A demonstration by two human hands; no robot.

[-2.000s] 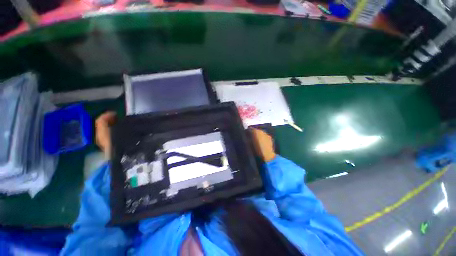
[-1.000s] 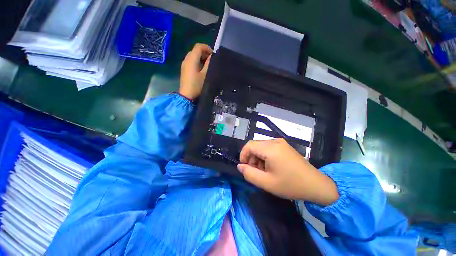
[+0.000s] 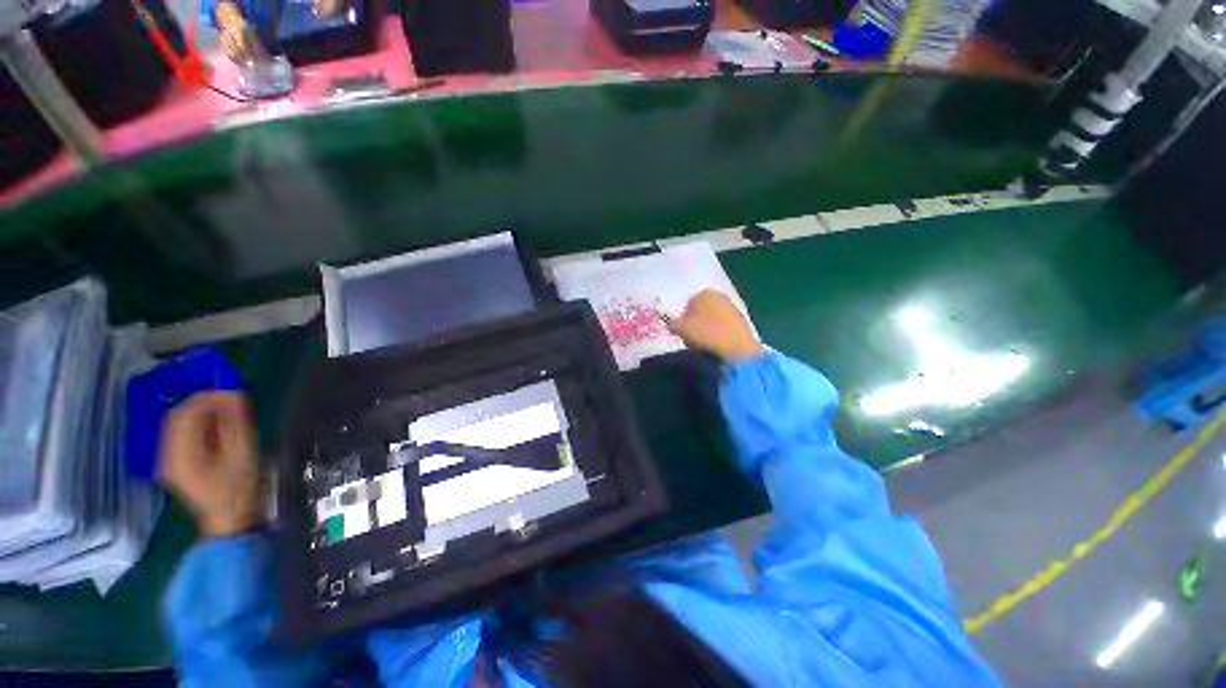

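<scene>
The open screen assembly (image 3: 491, 457) lies in a black foam tray (image 3: 625, 444) in front of me, with white battery areas, a black diagonal flex cable and a green patch at its left end. My right hand (image 3: 717, 327) is over the right edge of the white sheet (image 3: 585, 280) with red bits; a thin dark tip shows at its fingers, perhaps a tool. My left hand (image 3: 213, 457) is blurred, in front of the blue small parts bin (image 3: 175, 374); I cannot tell if it holds anything.
Another tray with a grey panel (image 3: 437, 293) stands behind the foam tray. A stack in white sleeves (image 3: 47, 430) is at the left. Across the green bench (image 3: 861, 289), a person's hand (image 3: 239, 38) shows over the pink-red bench (image 3: 390, 83). A yellow floor line runs at lower right.
My right hand has moved from over the screen assembly to the white sheet. My left hand has let go of the foam tray's edge and moved to the blue bin. The view has turned.
</scene>
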